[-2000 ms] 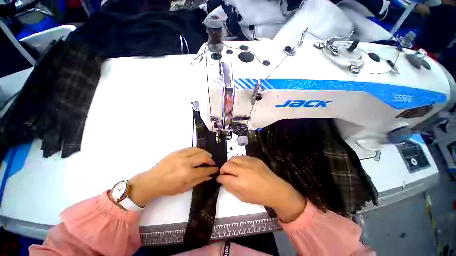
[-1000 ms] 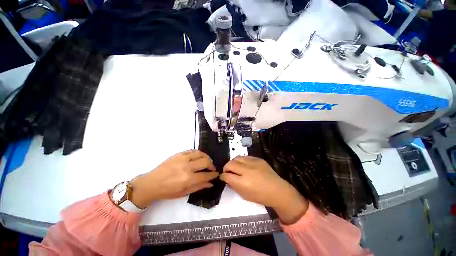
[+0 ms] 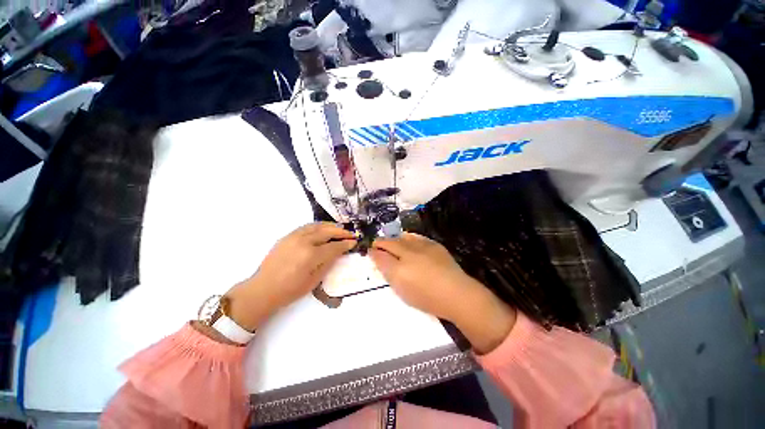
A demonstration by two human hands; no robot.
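Note:
A dark cloth strip [image 3: 271, 126] runs from behind the white sewing machine head [image 3: 470, 126] to the presser foot and needle area. Only its near end shows between my fingertips, close to the needle. My left hand [image 3: 294, 264] pinches that end from the left. My right hand [image 3: 419, 272] pinches it from the right, just below the presser foot. The exact finger contact is partly hidden by the fingers. A fanned stack of dark plaid pieces [image 3: 570, 268] lies under the machine arm, right of my right hand.
Another bundle of dark plaid pieces [image 3: 109, 201] hangs at the table's left. A dark cloth pile [image 3: 193, 67] lies behind. A ruler tape [image 3: 361, 390] runs along the front edge. A small black panel [image 3: 694, 214] is at the right end.
The strip has moved away from me past the needle, and its near end is now at my fingertips. Both hands have moved closer to the presser foot. The view has tilted.

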